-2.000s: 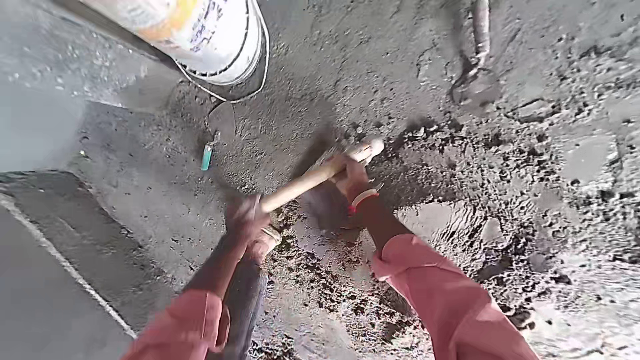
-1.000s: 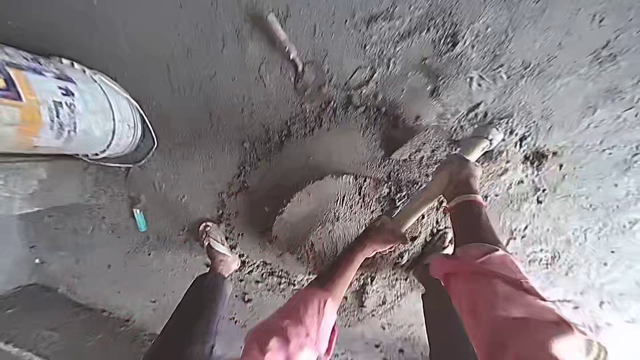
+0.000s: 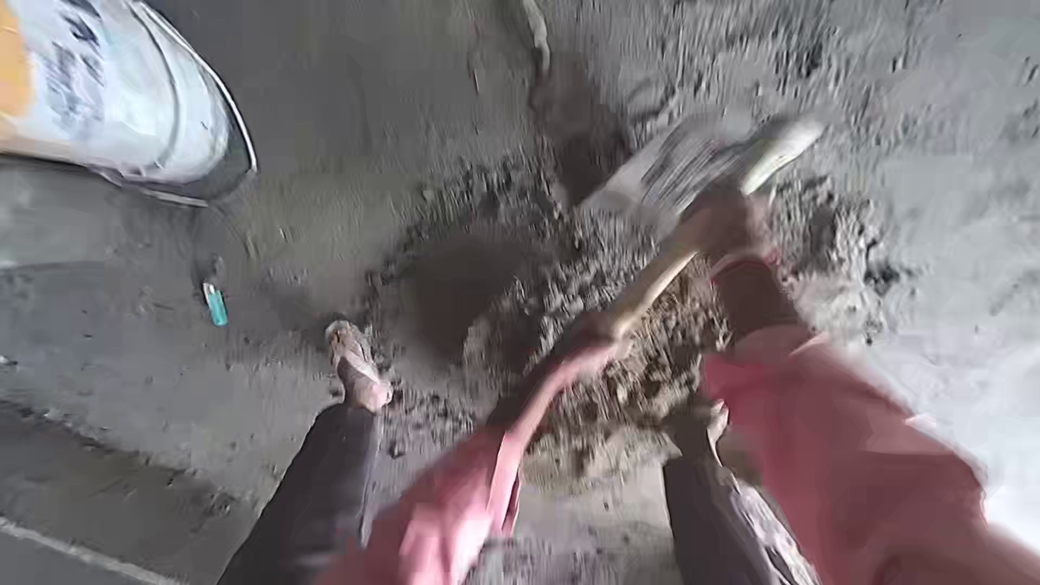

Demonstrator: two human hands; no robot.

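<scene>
Both my hands grip the wooden handle [image 3: 656,280] of a hoe, which slants from lower left to upper right. My left hand [image 3: 597,337] is closed round its lower part. Closer to the upper end, my right hand [image 3: 727,219] holds it, a red band at the wrist. The flat metal hoe blade [image 3: 662,175], blurred, lies beside the right hand over the ground. Beneath the handle is a heap of crumbly mortar or wet soil [image 3: 658,357], with a smooth hollow [image 3: 463,284] to its left.
A white bucket [image 3: 138,97] with writing lies or leans at upper left. Below it a small turquoise object [image 3: 215,305] rests on the floor. Another tool's handle [image 3: 536,32] shows at the top. My feet [image 3: 357,370] stand either side of the heap's near edge.
The hoe blade, hidden or unclear a second ago, now shows broadly beside my right hand. Both hands have stayed on the handle. The view has shifted a lot.
</scene>
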